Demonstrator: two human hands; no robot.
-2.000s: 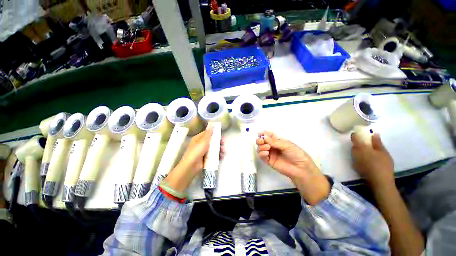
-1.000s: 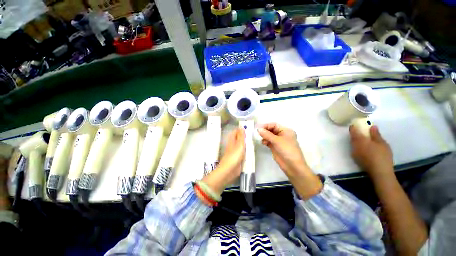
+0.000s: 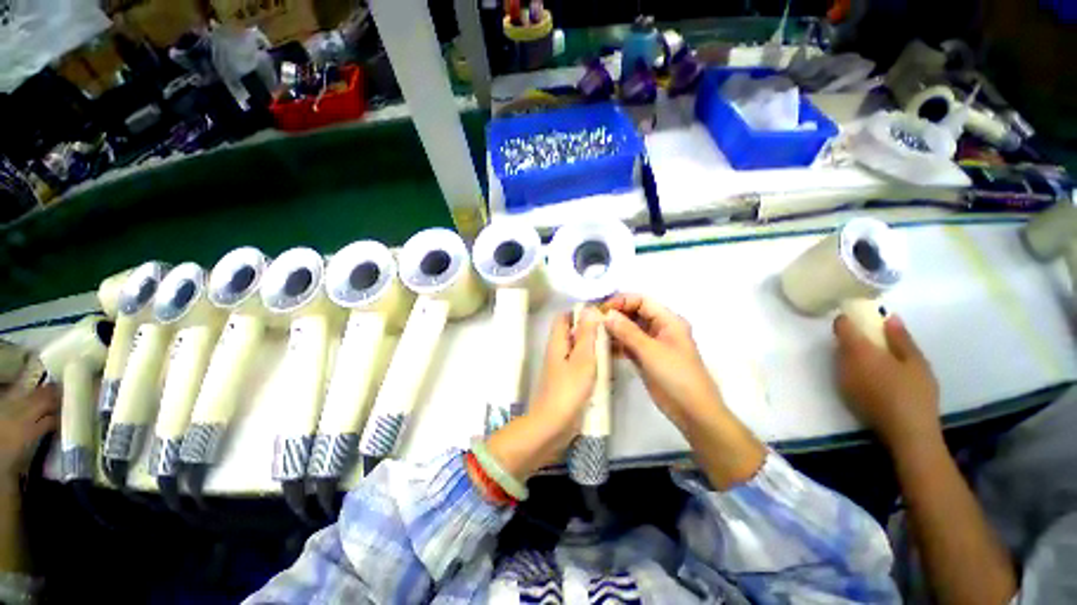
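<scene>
A cream hair dryer (image 3: pixel 599 408) lies at the right end of a row, its pale ring with a dark opening facing up and its patterned sleeve towards me. My left hand (image 3: pixel 567 384) grips its upper handle. My right hand (image 3: pixel 664 355) has its thumb and fingertips together at the top of the same handle, touching it just below the barrel. Any small part between the right fingertips is hidden. Several more cream hair dryers (image 3: pixel 408 360) lie in the row to the left.
A blue bin of tiny silvery pieces (image 3: pixel 565 189) and a second blue bin (image 3: pixel 768 147) stand behind the work surface (image 3: pixel 720 307). On the right another person's hand (image 3: pixel 888 381) holds a hair dryer (image 3: pixel 827 270). Another hand (image 3: pixel 26 428) is at the far left. A white post (image 3: pixel 428 118) rises behind.
My left hand has moved right, from the neighbouring dryer to the last one in the row. My right hand has come in to the top of its handle. A hand has appeared at the far left.
</scene>
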